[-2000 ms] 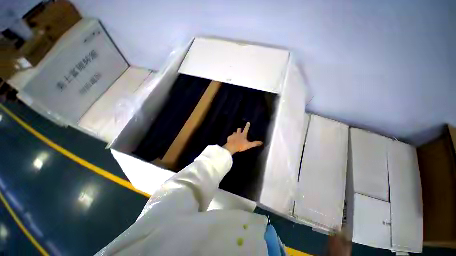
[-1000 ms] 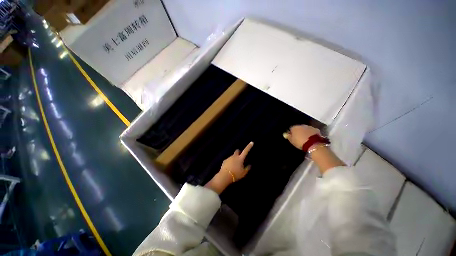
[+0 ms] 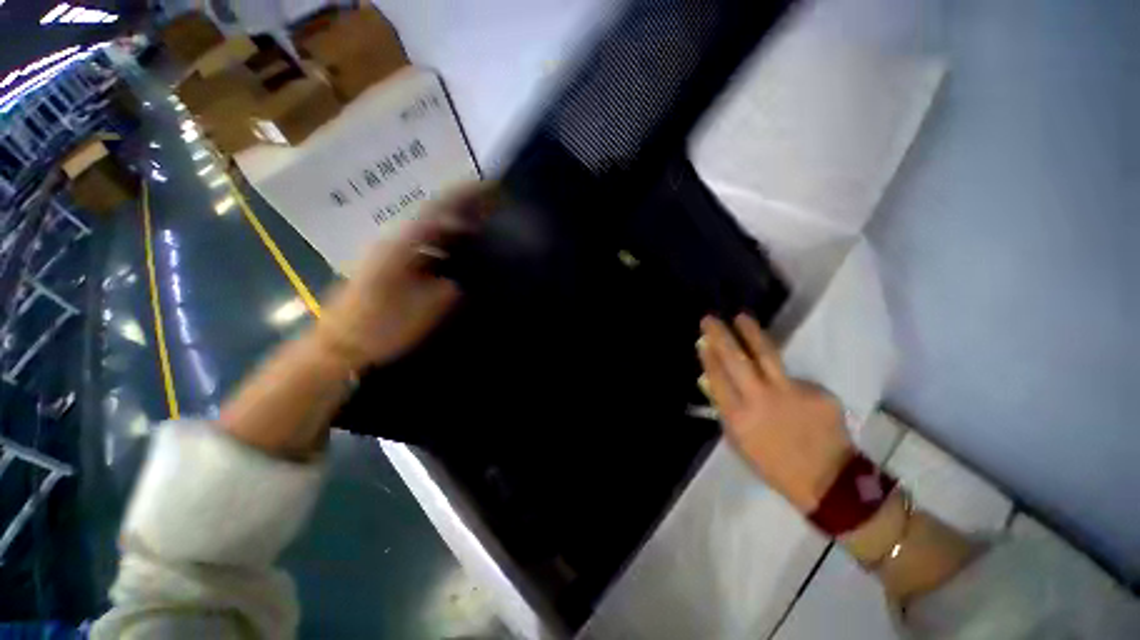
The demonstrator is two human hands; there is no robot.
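A large black plastic panel (image 3: 563, 338) is raised over the open white carton (image 3: 463, 538), with a strip of fine slots near its top. My left hand (image 3: 406, 281), blurred, grips the panel's upper left edge. My right hand (image 3: 775, 406) holds its right edge, fingers extended on the black surface and the thumb side hidden. The panel hides most of the carton's inside. Its outline is hard to tell from any black parts beneath.
A large printed white carton (image 3: 375, 175) stands upper left with open brown cartons (image 3: 269, 94) on it. A pale wall (image 3: 1025, 250) is at the right, with closed white cartons (image 3: 931, 488) along it. The green floor (image 3: 344, 538) has yellow lines.
The black panel has come up out of the white carton between my hands. My left hand has moved up and left; my right hand has moved slightly lower. The brown divider is now hidden.
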